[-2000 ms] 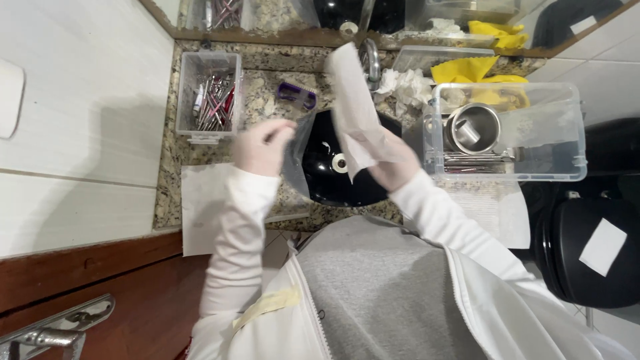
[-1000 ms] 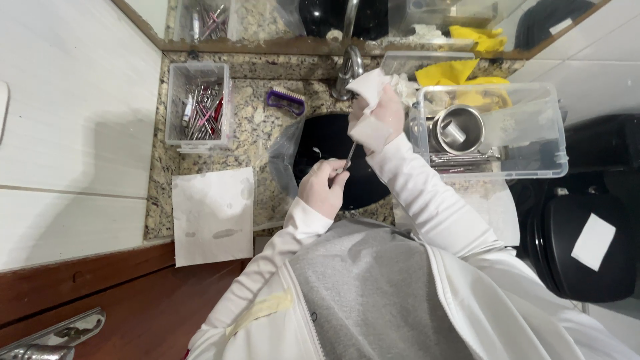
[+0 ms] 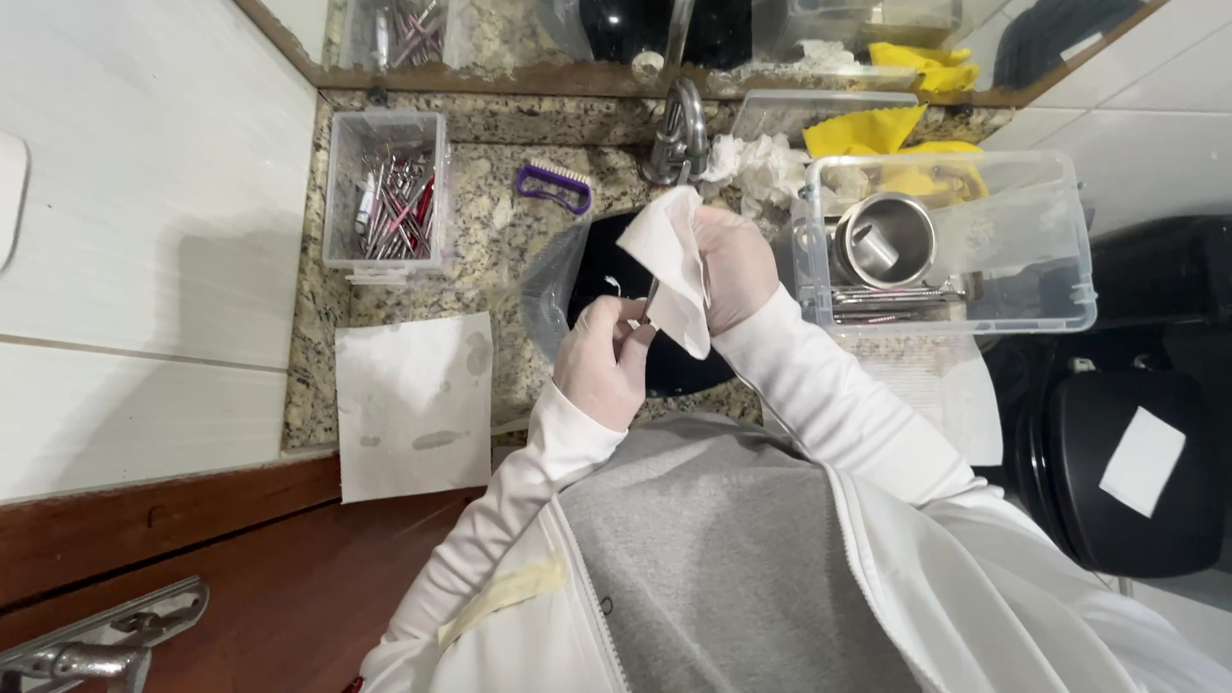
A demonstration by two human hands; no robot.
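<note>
Over the black sink (image 3: 674,371), my left hand (image 3: 604,361) pinches the lower end of a thin metal instrument (image 3: 652,296). My right hand (image 3: 736,265) holds a white paper towel (image 3: 669,265) against the instrument, whose upper part is hidden by the paper. Both hands look gloved. A clear plastic bag (image 3: 556,289) lies over the sink's left rim. Left of the sink, a damp, spotted paper sheet (image 3: 414,404) overhangs the counter's front edge.
A clear bin of metal instruments (image 3: 393,207) and a purple nail brush (image 3: 555,188) are at left. Behind the sink rises a chrome faucet (image 3: 680,130), beside crumpled paper (image 3: 760,168). At right, a clear box (image 3: 1020,318) holds a steel cup (image 3: 887,241); yellow gloves (image 3: 866,130) lie behind.
Two seconds ago my hands were apart, with the paper in my right hand. They have come together at the instrument, and the paper has since moved down along it.
</note>
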